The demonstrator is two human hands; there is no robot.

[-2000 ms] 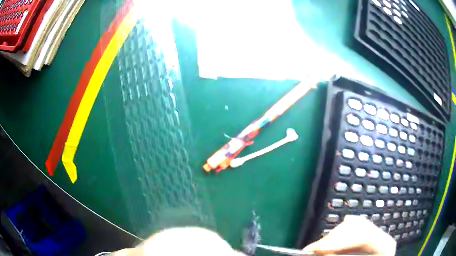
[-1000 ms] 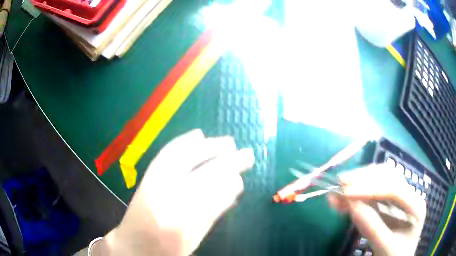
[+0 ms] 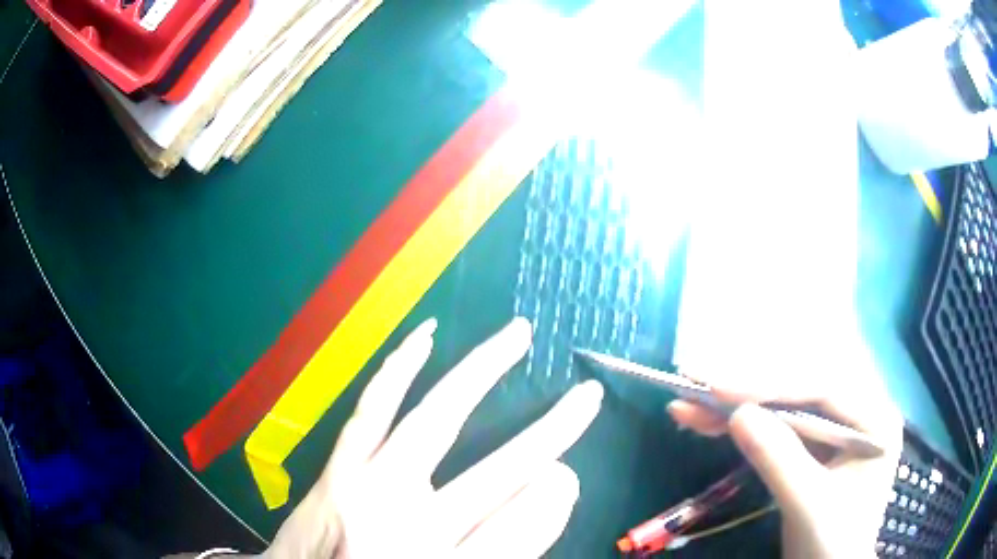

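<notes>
A clear die-cut adhesive sheet (image 3: 579, 240) with rows of small oblong outlines lies flat on the green mat (image 3: 361, 142). My left hand (image 3: 459, 448) is spread at its near end, fingertips on or just above the sheet, with nothing seen in it. My right hand (image 3: 798, 448) holds slim silver tweezers (image 3: 700, 395). Their pointed tip meets the sheet's lower part, just above my left index or middle fingertip. Whether the tip grips a piece cannot be told. The sheet's far end is lost in glare.
Red and yellow tape (image 3: 361, 317) runs along the left. A red tray (image 3: 153, 44) sits on stacked papers (image 3: 241, 98). A white sheet (image 3: 765, 186), white bottle (image 3: 918, 98) and two black trays (image 3: 968, 317), (image 3: 924, 497) are at the right. An orange-red pen (image 3: 678, 522) lies near my right hand.
My left hand has moved right and opened its fingers over the sheet. My right hand has brought the tweezer tip to the sheet. The view has shifted, so the pen appears lower.
</notes>
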